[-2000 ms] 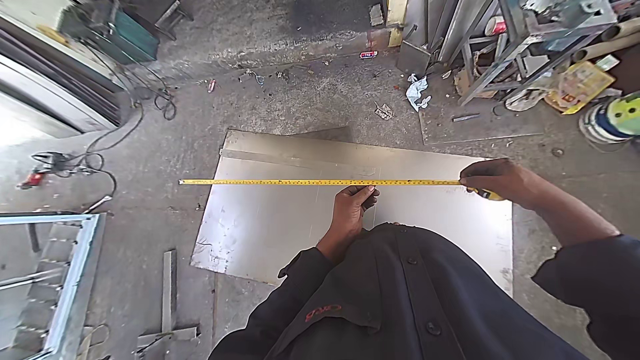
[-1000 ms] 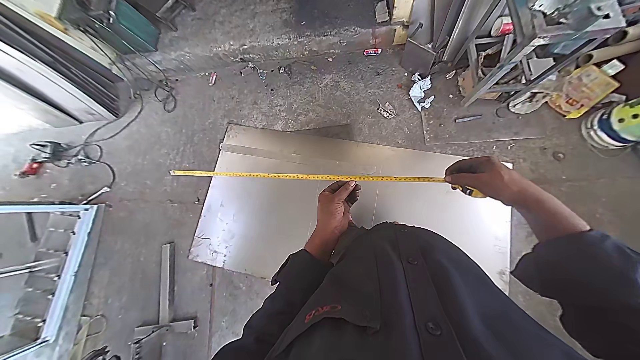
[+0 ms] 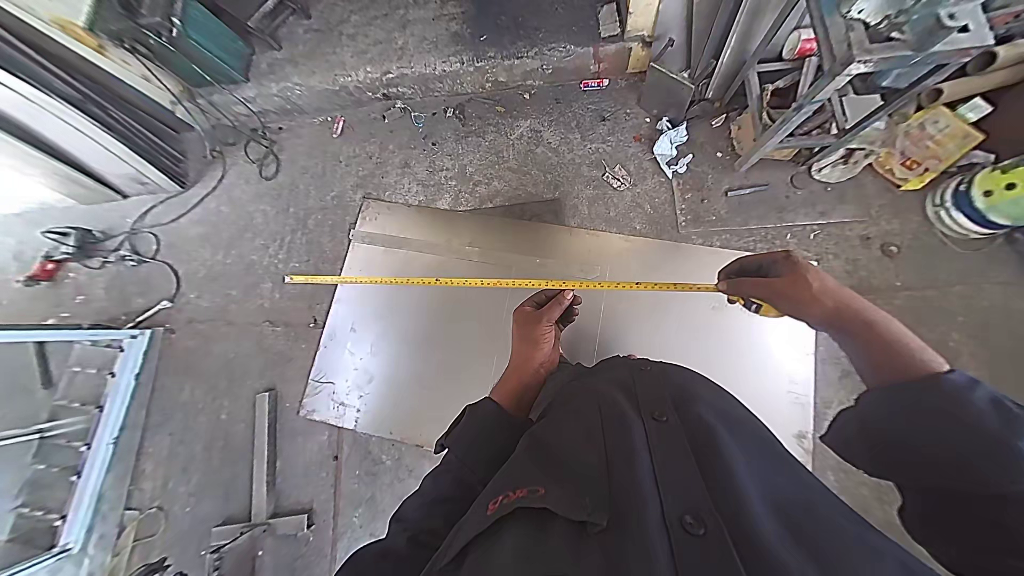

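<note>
A yellow tape measure [image 3: 480,282] is drawn out level across the view, above a flat sheet of metal [image 3: 432,344] on the floor. Its free end reaches past the sheet's left edge. My right hand [image 3: 772,284] grips the tape near its yellow and black case [image 3: 756,306]. Below the middle of the blade is my left hand [image 3: 548,324], thumb and fingers pinched together close to the blade's lower edge; whether they grip it I cannot tell. Thin lines show on the sheet, and a narrow strip [image 3: 448,246] lies along its upper part.
At the left are a red and black power tool [image 3: 46,268] with cables and a pale blue metal frame [image 3: 104,432]. Joined metal bars [image 3: 264,456] lie lower left. A metal stand [image 3: 800,120], a crumpled white cloth or paper [image 3: 670,148] and a bucket [image 3: 972,204] are at the upper right.
My right hand and the tape have shifted slightly left over the sheet since the first frame. The tape stays drawn out, with my left hand still below its middle.
</note>
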